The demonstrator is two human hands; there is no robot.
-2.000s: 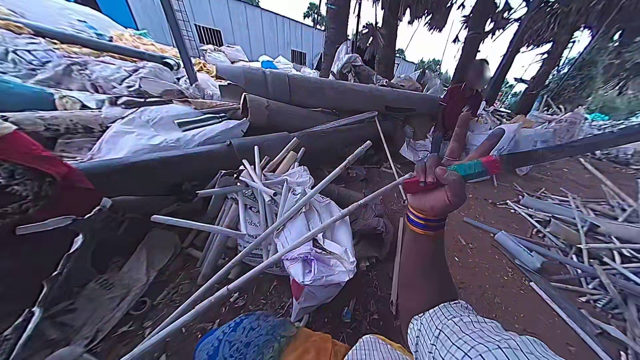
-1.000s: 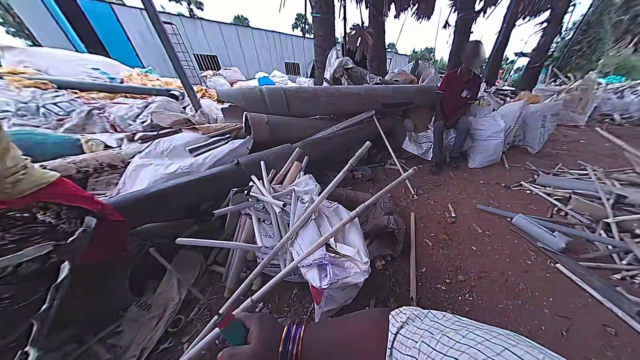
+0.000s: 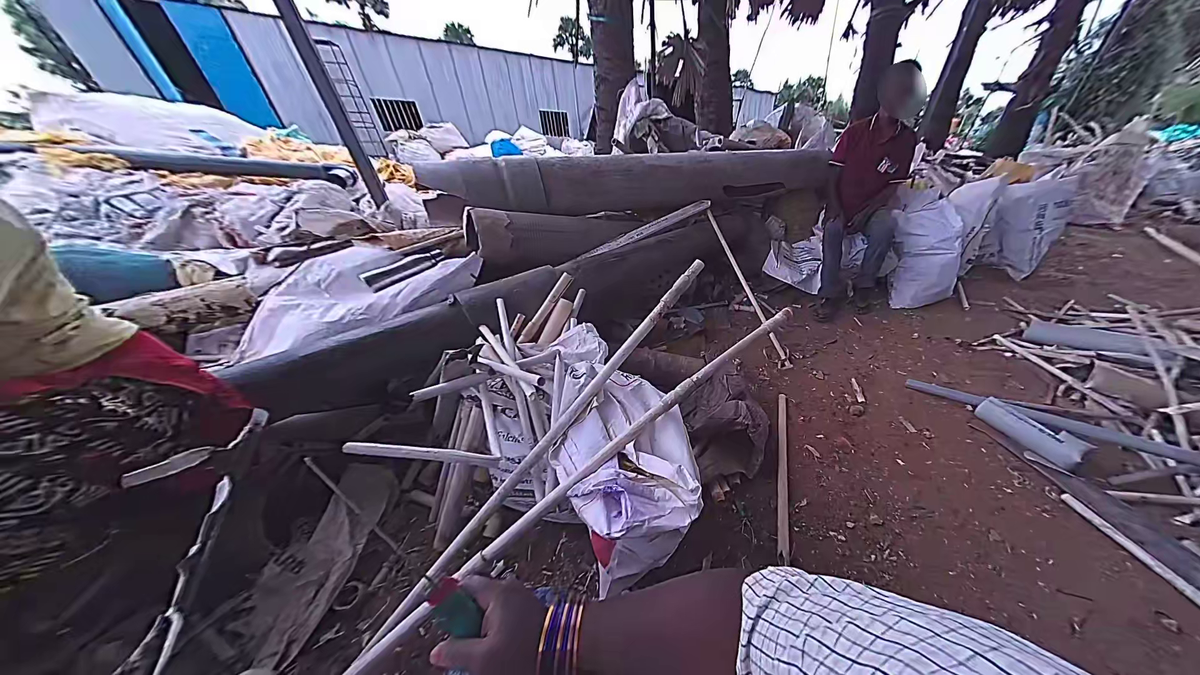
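Note:
My right hand (image 3: 497, 623), with bangles at the wrist, is low in the middle of the view, closed around a red and green wrapped handle (image 3: 455, 607). No blade is visible on it now. Two long pale pipes (image 3: 600, 459) slant up to the right from beside that hand; whether it touches them I cannot tell. Behind them, a white woven sack (image 3: 647, 469) lies crumpled against a bundle of short pipes (image 3: 455, 469). My left hand is out of view.
Large dark pipes (image 3: 600, 183) lie across the back. A person (image 3: 867, 178) in a dark red shirt sits beside white sacks (image 3: 928, 248). Cut pipes (image 3: 1041, 436) are heaped on the right. Another person's clothing (image 3: 56, 309) shows at the left edge. A thin stick (image 3: 783, 478) lies on the soil.
My right hand has come down from the upper right to the bottom middle, with the wrapped handle still in it. The blade seen earlier has left view.

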